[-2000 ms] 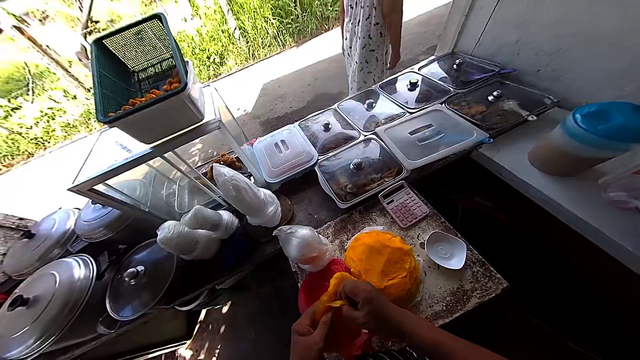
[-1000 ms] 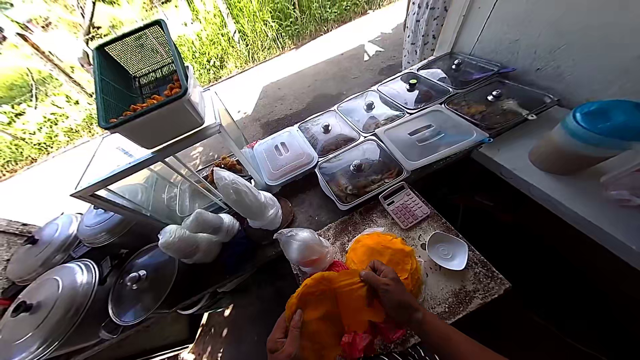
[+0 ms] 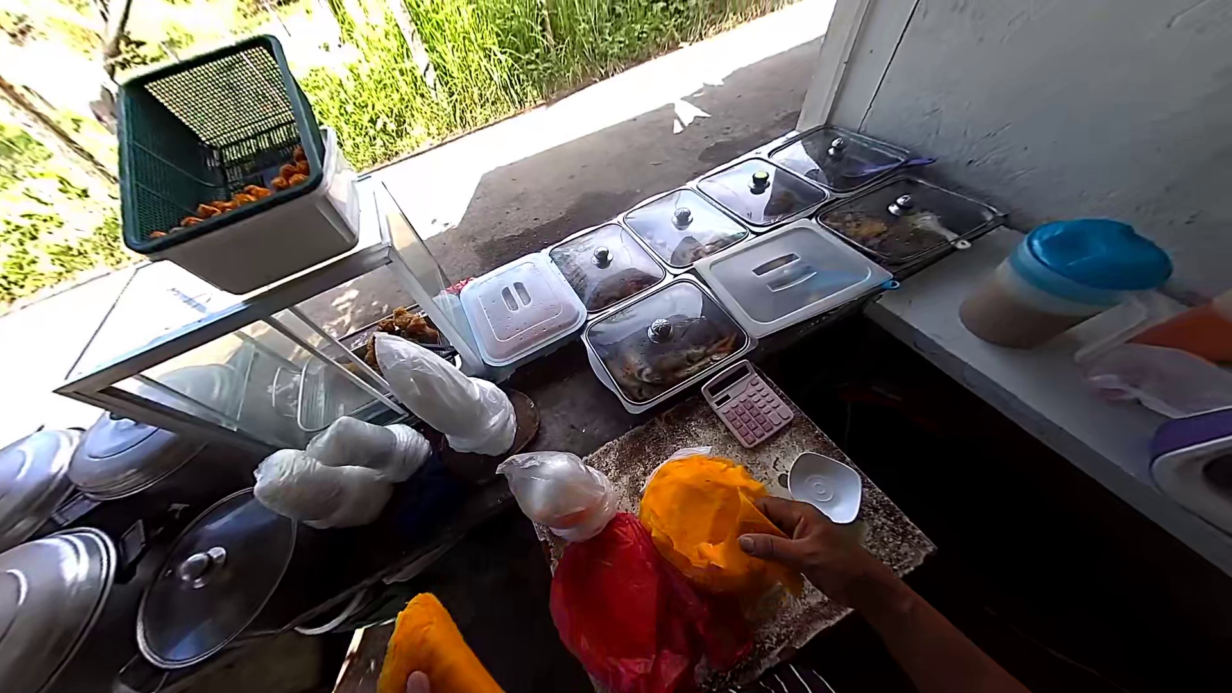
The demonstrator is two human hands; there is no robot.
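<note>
My left hand [image 3: 418, 681] shows only a fingertip at the bottom edge, on a flat piece of orange sheet [image 3: 433, 647]. The thumb and fingers of my right hand [image 3: 804, 539] pinch the edge of an orange sheet on a rounded orange stack [image 3: 698, 510]. A red plastic bag [image 3: 621, 606] lies left of that stack, with a tied clear plastic bag [image 3: 563, 493] just above it. Beyond the stack are a pink calculator [image 3: 748, 404] and a small white dish [image 3: 825, 487], both on a speckled board [image 3: 890, 544].
Lidded food trays [image 3: 664, 342] line the far counter. A glass display case [image 3: 241, 356] carries a green basket [image 3: 217, 144] with orange pieces. Wrapped plastic rolls [image 3: 443, 395] and lidded metal pots [image 3: 217, 577] are at left. A blue-lidded pitcher [image 3: 1064, 279] stands on the right ledge.
My hands have moved apart, the left one down and left with an orange sheet, the right one onto the stack's edge. The red bag is more exposed. The person beyond the counter is out of view.
</note>
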